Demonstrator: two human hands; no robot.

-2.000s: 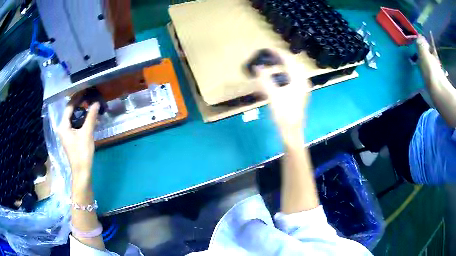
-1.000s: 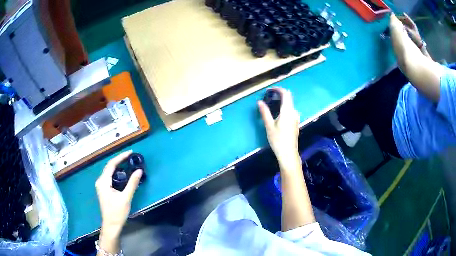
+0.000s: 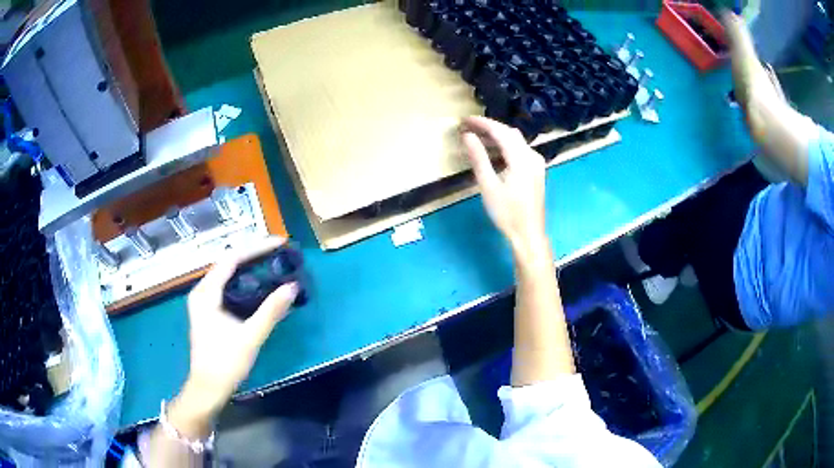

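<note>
My left hand [image 3: 233, 311] holds black cylindrical parts [image 3: 265, 280] between thumb and fingers over the bench, just in front of the press fixture. The exact number held is unclear. My right hand [image 3: 514, 183] is over the front right of the cardboard sheet [image 3: 357, 119], fingers apart, and no part shows in it. It is just left of the stacked rows of black parts [image 3: 539, 73]. The press fixture [image 3: 187, 242] shows bare silver posts on an orange base.
The pneumatic press [image 3: 78, 91] and its plate [image 3: 137, 169] stand at left, beside a plastic-lined box [image 3: 87, 338]. Small pale pieces [image 3: 408, 232] lie on the bench [image 3: 384, 288]. A red tray [image 3: 695, 37] and another person's hand [image 3: 759, 87] are at right. A blue lined bin [image 3: 663, 384] is below.
My left hand has left the fixture with black parts and moved right. My right hand held a black part one second ago; it is now back over the cardboard with none visible.
</note>
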